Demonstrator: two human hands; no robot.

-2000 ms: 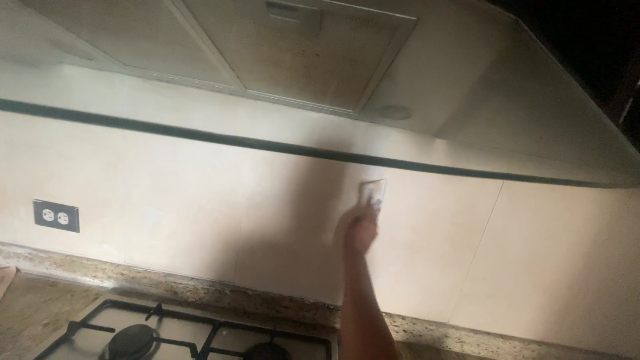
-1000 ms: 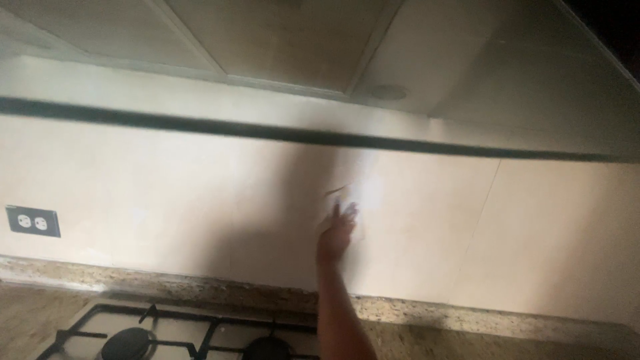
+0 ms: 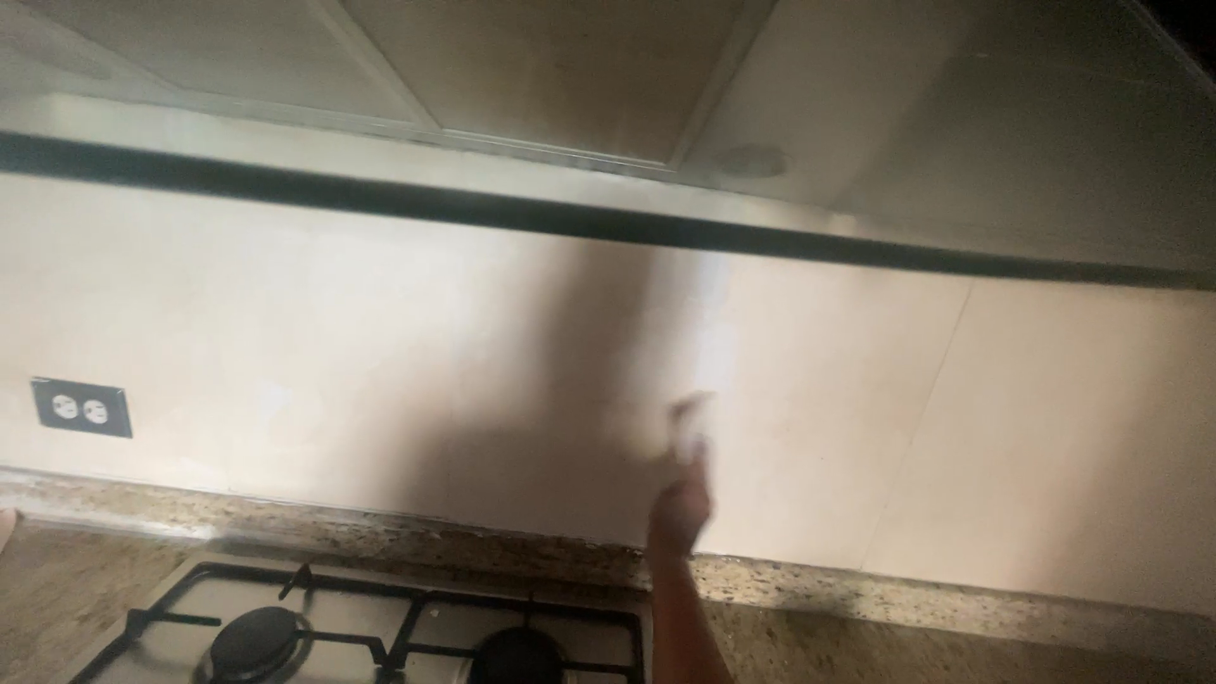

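My right hand (image 3: 682, 508) reaches up from the bottom edge, right of the cooktop, and is closed on a small, pale, flat item (image 3: 689, 427) held against the smooth light wall (image 3: 817, 380). Motion blur hides what exactly the item is; its upper edge looks dark. A damp-looking or shiny streak runs up the wall above it, and the shadow of my arm falls to its left. At the far left edge, a small skin-toned shape shows on the counter; whether it is my left hand cannot be told.
A gas cooktop (image 3: 347, 608) with black grates stands on the speckled stone counter (image 3: 66, 579), below a low stone backsplash strip (image 3: 788, 579). A black outlet plate (image 3: 82, 408) is on the wall at left. The range hood's glass edge (image 3: 570, 214) crosses above my hand.
My right hand, with the small item, has moved down the wall from just under the hood's glass edge to nearer the stone strip.
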